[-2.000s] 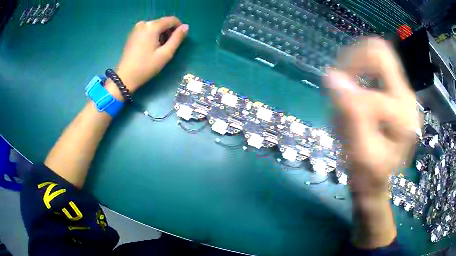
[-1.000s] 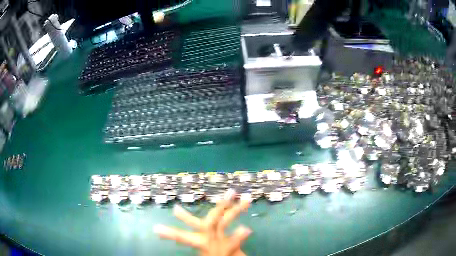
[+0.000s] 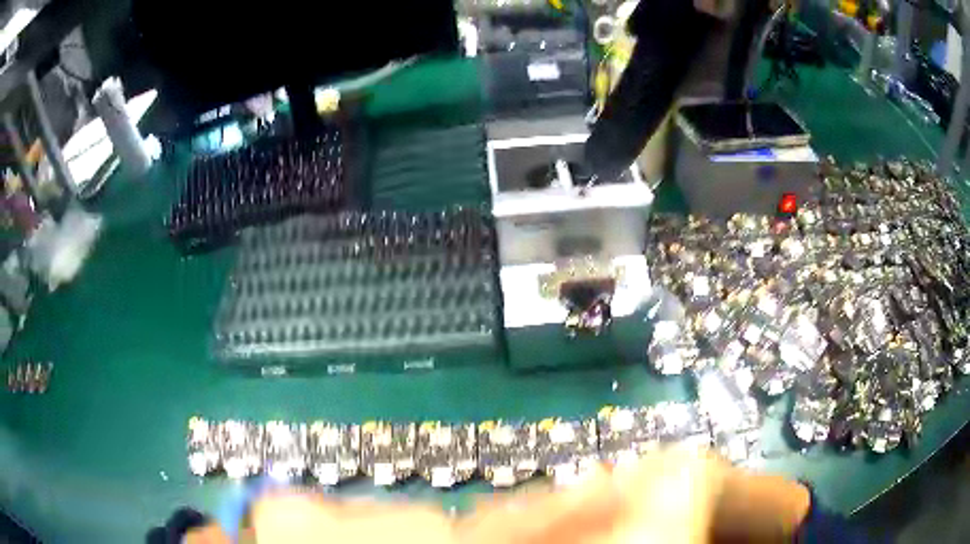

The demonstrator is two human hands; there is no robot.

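A row of small circuit boards (image 3: 388,451) with silver-white square parts lies on the green mat across the lower middle. My left hand (image 3: 394,521) is blurred at the bottom edge, just below the row, with a blue band at its wrist. My right hand (image 3: 665,499) is blurred beside it, its wrist towards the lower right, and overlaps the lower edge of the row's right part. The hands meet or overlap. Their fingers are not clear, and I cannot tell whether they hold anything.
A heap of boards (image 3: 840,308) lies at right. A white-grey screw feeder (image 3: 569,228) stands behind the row, with a thick black shape slanting above it. Clear blister trays (image 3: 356,292) lie left of it. Small components (image 3: 30,377) lie far left. A grey box (image 3: 745,175) stands behind the heap.
The view has swung up and right from the close view of the row to the feeder and heap. One spread hand showed a second ago; now both hands are together at the bottom edge.
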